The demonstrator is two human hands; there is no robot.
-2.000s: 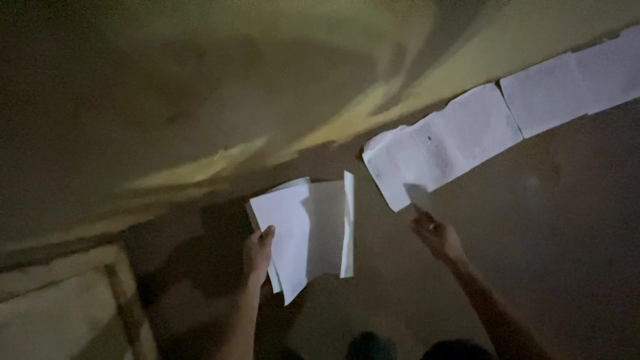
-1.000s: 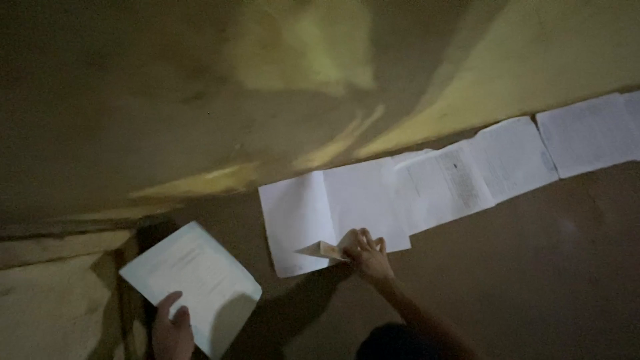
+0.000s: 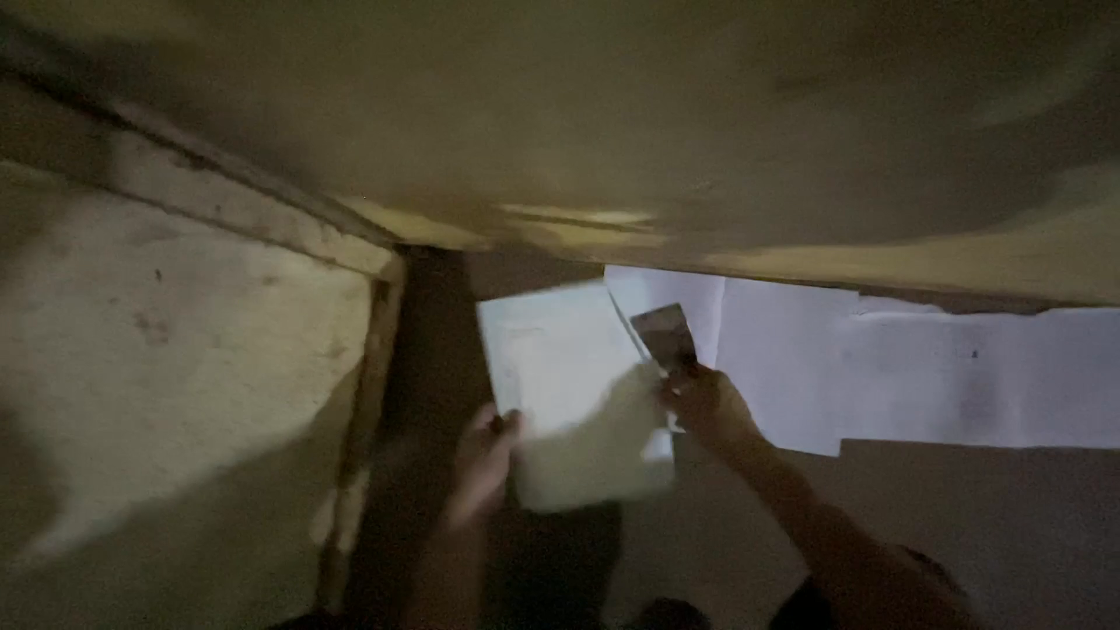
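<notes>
My left hand (image 3: 486, 459) grips the left edge of a white paper sheet or thin stack (image 3: 560, 376), thumb on top. Around a small dark flat piece, perhaps a card or scraper blade (image 3: 667, 337), my right hand (image 3: 704, 398) is closed, close against the right edge of the held paper. Behind and to the right, a row of white paper sheets (image 3: 787, 367) lies end to end along the foot of the wall, some overlapping. The held paper covers part of the row's left end. Blur hides the finer detail of both hands.
A yellowish wall (image 3: 612, 131) runs across the top, its lower edge beside the paper row. On the left stands a pale panel with a raised frame (image 3: 367, 376), meeting the wall at a corner. Dark floor (image 3: 962, 525) lies below the sheets.
The right hand has come off the laid sheets to the edge of the held paper. Two seconds ago the row ended further right; sheets have been added at its left end. The view has swung left.
</notes>
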